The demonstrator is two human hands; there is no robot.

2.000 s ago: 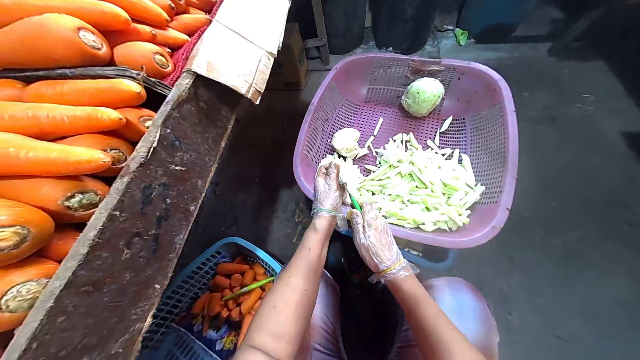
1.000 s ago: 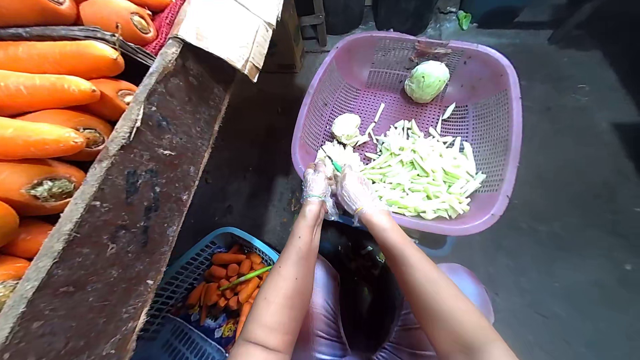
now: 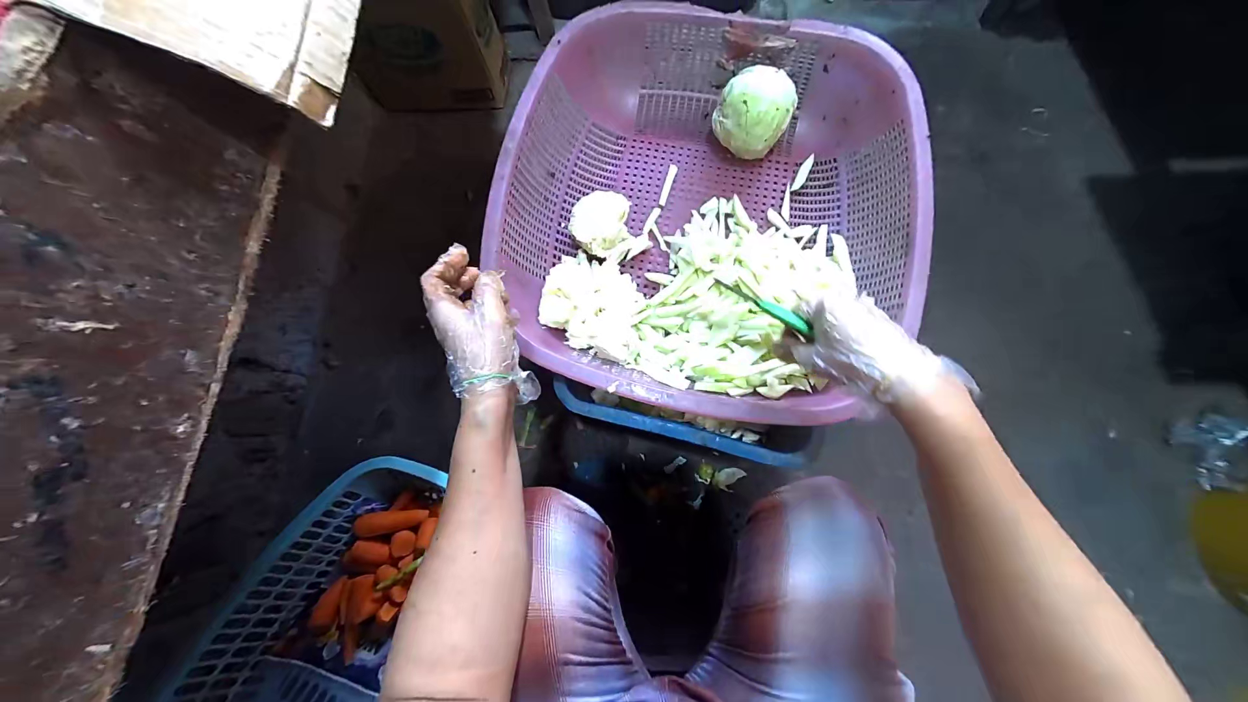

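Observation:
My right hand (image 3: 863, 346), in a clear plastic glove, holds a green-handled knife (image 3: 780, 316) over a heap of pale green cut vegetable strips (image 3: 712, 312) in a pink plastic basket (image 3: 921, 205). The blade points left toward the strips. My left hand (image 3: 473, 312), gloved with a band at the wrist, is beside the basket's left rim, fingers curled and parted, with nothing seen in it. Two pale, rough vegetable pieces (image 3: 600, 222) (image 3: 592, 302) lie at the basket's left side. A round pale green vegetable (image 3: 755, 111) rests near its far wall.
Lower left, a blue plastic basket (image 3: 263, 575) holds carrots (image 3: 375, 575). A worn wooden board (image 3: 117, 341) with cardboard (image 3: 244, 39) on it runs along the left. Under the pink basket shows a blue container's rim (image 3: 682, 434). A cardboard box (image 3: 429, 54) stands behind.
My hands, close together at the basket's near left before, have moved apart, the left outside the rim, the right over the strips with the knife. A pale piece now lies below the other one.

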